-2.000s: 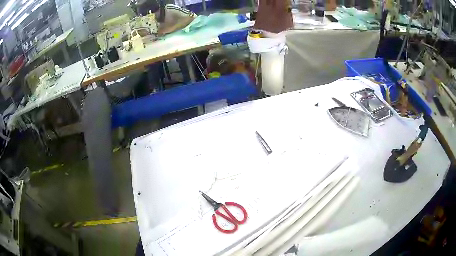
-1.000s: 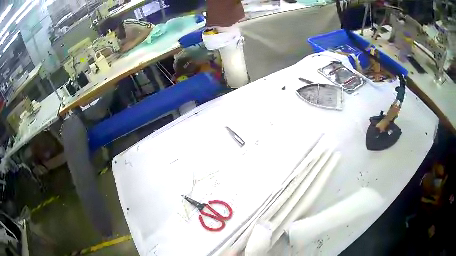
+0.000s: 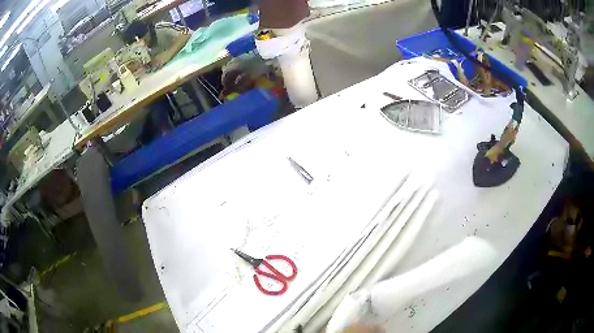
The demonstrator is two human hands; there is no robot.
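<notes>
Long white paper rolls or folded layers (image 3: 384, 237) lie diagonally on the white table. A thicker white roll (image 3: 433, 273) lies to their right, with a curled piece at its lower left end. A small skin-coloured patch, likely part of one hand, shows at the bottom edge by this end. I cannot tell which hand it is or what it grips; no other hand is visible. Scissors with red loop handles and dark blades (image 3: 270, 272) lie left of the rolls. A slim silver-grey tool (image 3: 301, 170) lies further back.
A dark iron (image 3: 495, 166) stands at the right with its hose rising. A pointed metal rest (image 3: 411, 117) and a metal tray (image 3: 440, 90) lie at the back, beside a blue basket (image 3: 417, 43). A person sits at a sewing machine at the far left.
The view has swung so the table things appear further left and higher. A curled white end now shows at the thick roll's lower left, and a skin-coloured patch has appeared below it.
</notes>
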